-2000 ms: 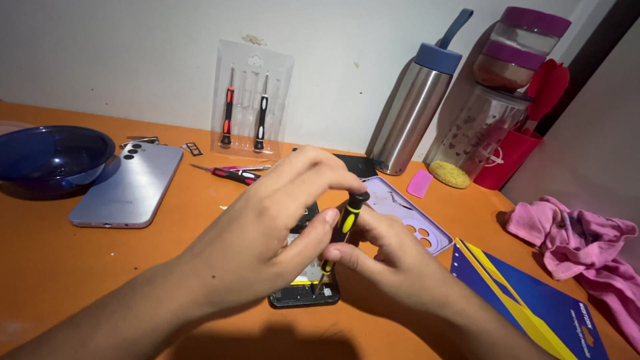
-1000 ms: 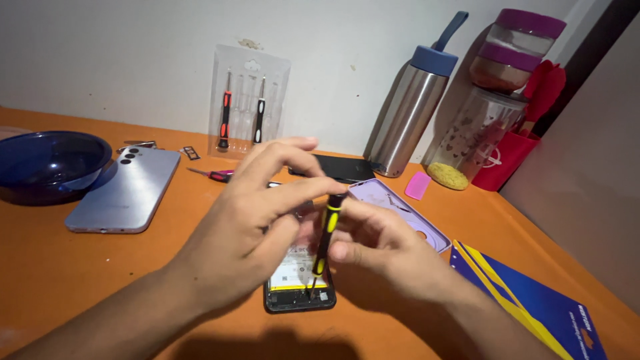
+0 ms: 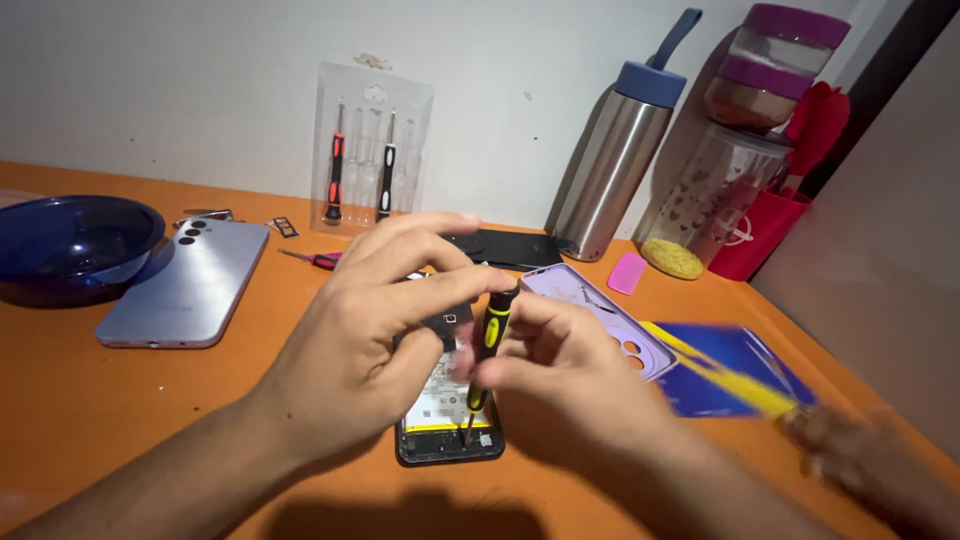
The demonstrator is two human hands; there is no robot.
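Observation:
An opened smartphone (image 3: 450, 442), its battery and inner parts exposed, lies on the orange table. A black and yellow precision screwdriver (image 3: 491, 337) stands nearly upright over it, tip at the phone's lower end. My right hand (image 3: 559, 352) grips the screwdriver's handle between thumb and fingers. One finger of my left hand (image 3: 382, 315) presses on the cap; the other fingers are apart and hold nothing. Part of the phone is hidden behind my left hand. A purple phone case (image 3: 600, 307) holding small metal parts lies just behind my right hand.
At the left are a blue bowl (image 3: 75, 247) and a silvery phone (image 3: 187, 289). Behind stand a screwdriver pack (image 3: 373, 150), a steel bottle (image 3: 619, 165) and a glass jar (image 3: 712, 195). Another person's blurred hand (image 3: 832, 442) touches a blue and yellow packet (image 3: 739, 367) at the right.
Another person's hand has come in at the right, and the blue and yellow packet has shifted and turned. The pink cloth is no longer in view. My hands stay at the screwdriver over the phone.

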